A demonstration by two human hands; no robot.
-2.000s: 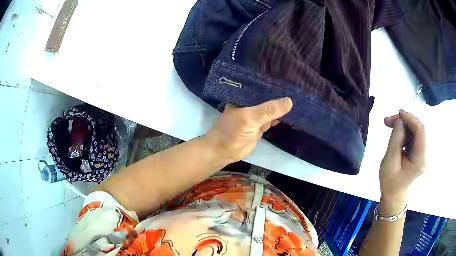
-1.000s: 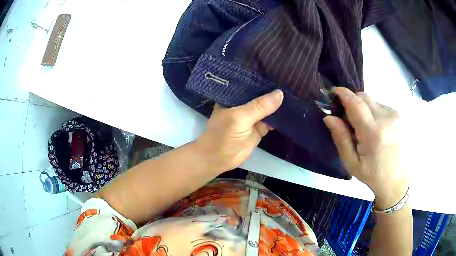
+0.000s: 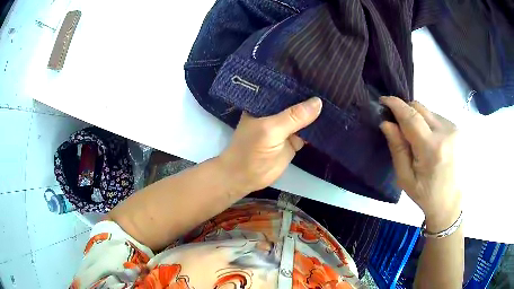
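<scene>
A dark striped garment (image 3: 332, 56) lies on the white table with its blue denim-look waistband (image 3: 225, 96) towards me. A pale stitched buttonhole (image 3: 246, 84) shows near the waistband end. My left hand (image 3: 270, 144) grips the waistband's lower edge, thumb on top and fingers hidden underneath. My right hand (image 3: 420, 152), with a bracelet, is closed around small dark thread snips (image 3: 376, 110), mostly hidden; their blurred tip is at the waistband's upper seam. A few loose thread ends show on the waistband near the tip.
Another dark garment (image 3: 479, 56) lies at the table's far right. A flat tan piece (image 3: 65, 39) lies on the white table (image 3: 129, 73) at the upper left. A floral-edged bag (image 3: 96, 169) holds a dark red item, left below the table. Blue crates (image 3: 397, 248) stand under the front edge.
My right hand has come left from beside the garment onto the waistband, bringing the snips to the cloth; over the last second it has shifted slightly right. My left hand keeps its grip.
</scene>
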